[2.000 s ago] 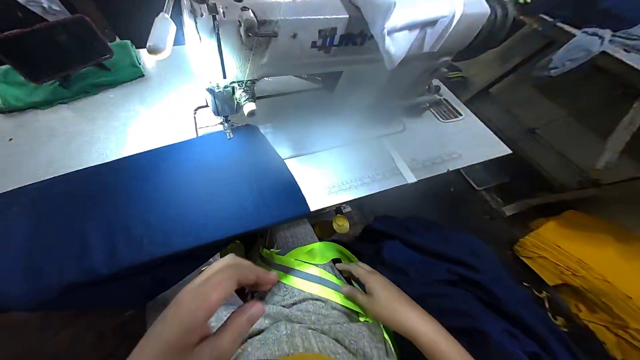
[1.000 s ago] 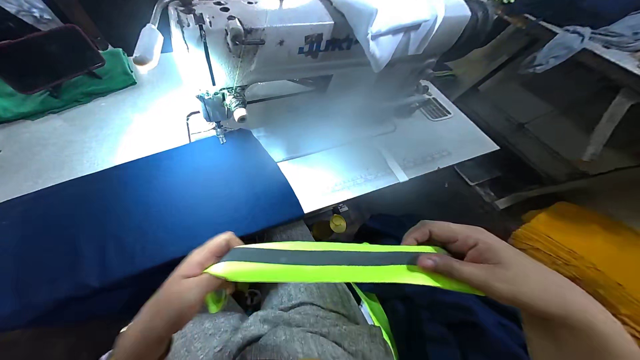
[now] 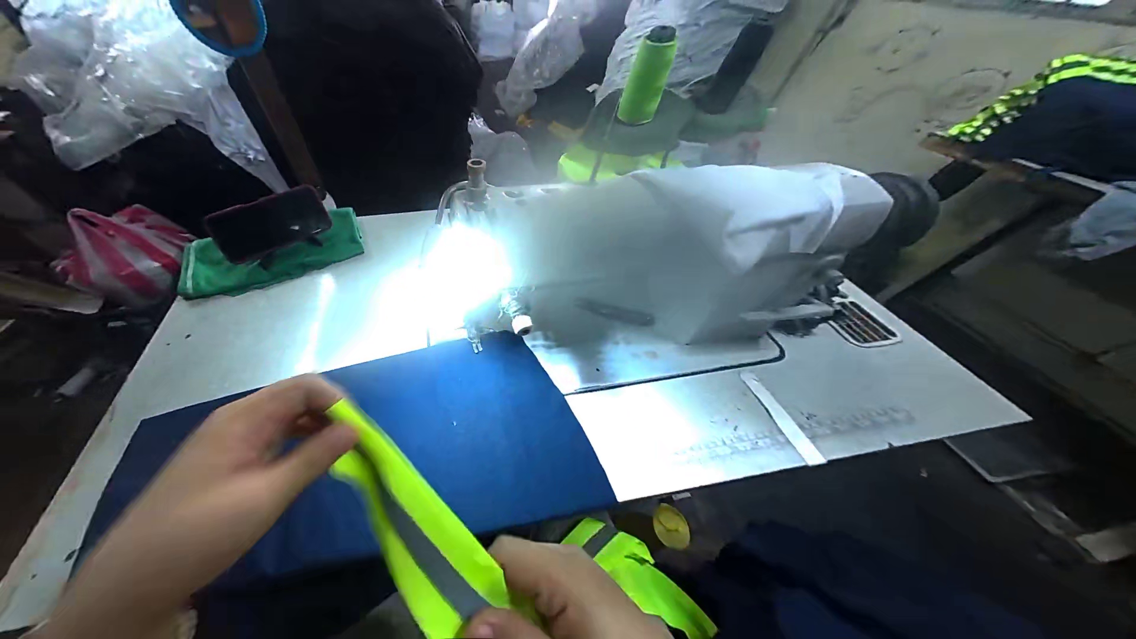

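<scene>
My left hand (image 3: 257, 461) pinches one end of a fluorescent yellow-green tape with a grey reflective stripe (image 3: 413, 532), above the blue fabric. Nearer to me, my right hand (image 3: 559, 595) grips the same tape lower down, partly cut off by the bottom edge of the view. More of the tape hangs to the right of that hand. The dark blue fabric (image 3: 470, 426) lies flat on the sewing machine table, its upper edge at the presser foot (image 3: 476, 341) of the white industrial sewing machine (image 3: 657, 248). Glare from the lamp hides part of the needle area.
A phone (image 3: 268, 224) leans on a green folded cloth (image 3: 333, 253) at the table's left back. A green thread cone (image 3: 647, 78) stands behind the machine. A white strip (image 3: 783, 419) lies on the table (image 3: 941, 399). Dark navy fabric (image 3: 799, 586) is below its front edge.
My hands have raised the tape from my lap; it was level between them a second ago and now slants, left end higher over the blue fabric. The view has tilted up.
</scene>
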